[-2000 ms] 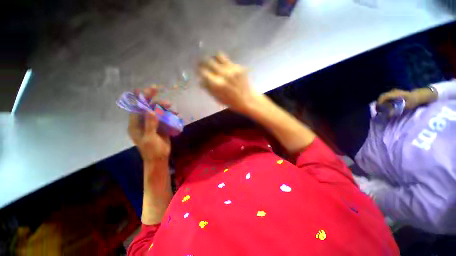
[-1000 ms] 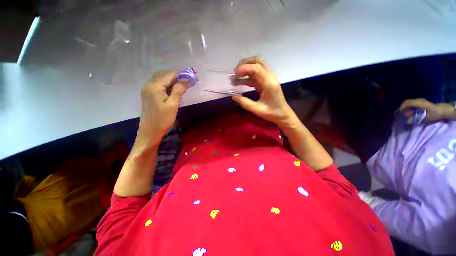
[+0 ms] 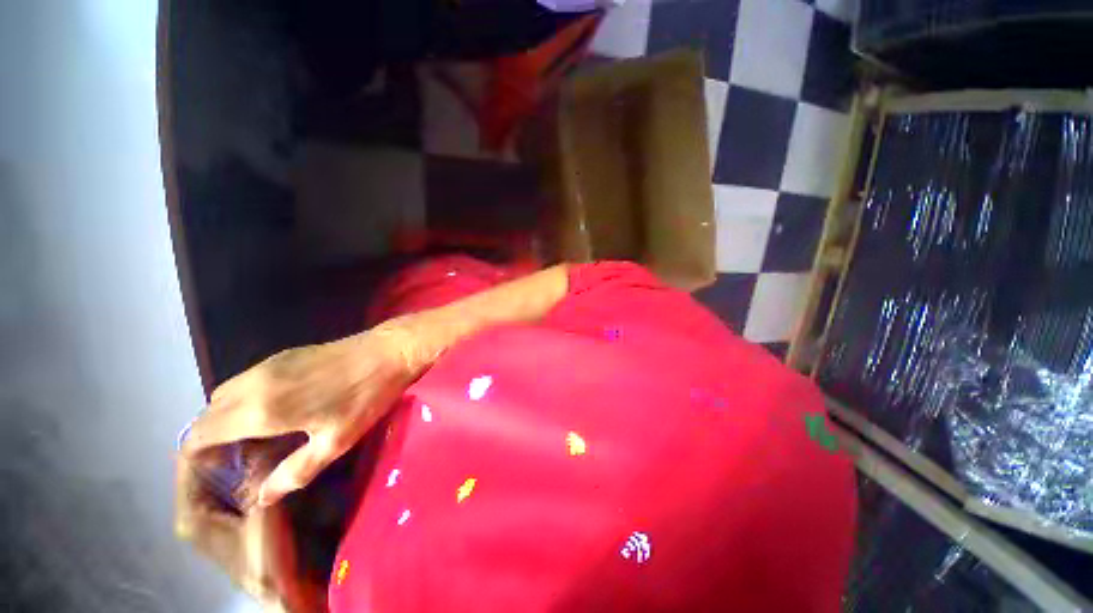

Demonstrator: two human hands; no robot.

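A small purple bundle (image 3: 225, 477) is between my two hands at the table edge, at the lower left. It is dark, blurred and mostly covered by fingers. My right hand (image 3: 294, 401) comes from above, its fingers curled over the bundle and its thumb against it. My left hand (image 3: 240, 551) is below it, blurred and partly hidden, with its fingers around the bundle's lower side. A clear packet cannot be made out for certain.
The white table (image 3: 84, 240) runs along the left. An open brown carton (image 3: 641, 174) stands on the checked floor (image 3: 761, 144). At right, a framed rack or tray (image 3: 935, 275) bears shiny clear plastic. Orange-red cloth (image 3: 521, 90) is at the top.
The view has swung right, bringing in the carton, floor and shiny plastic; the person in lilac is no longer recognisable. My hands, apart before, are now together around the bundle.
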